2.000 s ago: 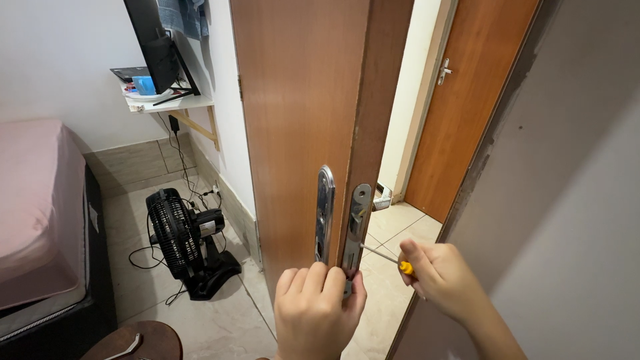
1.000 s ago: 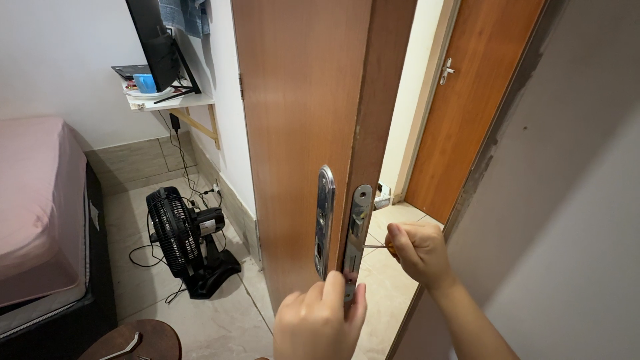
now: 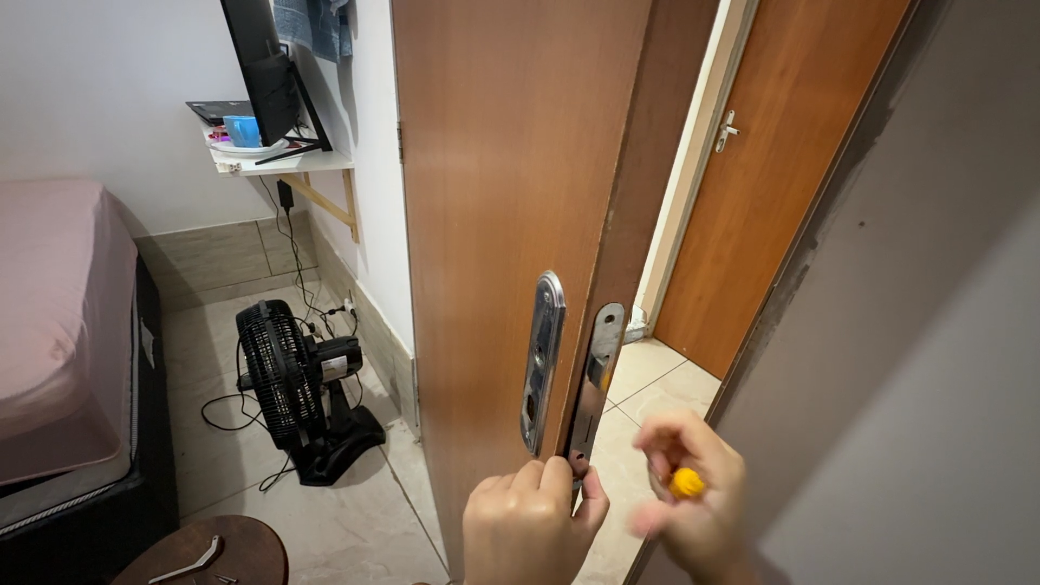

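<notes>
A wooden door (image 3: 520, 203) stands ajar, its edge facing me. A metal mortise lock faceplate (image 3: 597, 374) is set in that edge, and a chrome escutcheon plate (image 3: 543, 361) without a handle is on the door's face. My left hand (image 3: 532, 512) is at the bottom of the faceplate, fingers bent around the door's edge; whether it pinches something there is hidden. To the right of the lock, apart from it, my blurred right hand (image 3: 691, 496) holds a screwdriver by its yellow handle (image 3: 686, 483). The shaft cannot be made out.
A round dark wooden stool (image 3: 260, 544) at bottom left bears a metal door handle (image 3: 191, 562) and small screws. Behind it are a black fan (image 3: 313, 390) with cords on the tiled floor, a bed (image 3: 61, 325) and a wall shelf (image 3: 325, 161) with a monitor. A wall (image 3: 918, 366) stands right.
My right hand has moved away from the lock, and the screwdriver shaft seen near the faceplate before no longer shows. My left hand remains low on the door's edge.
</notes>
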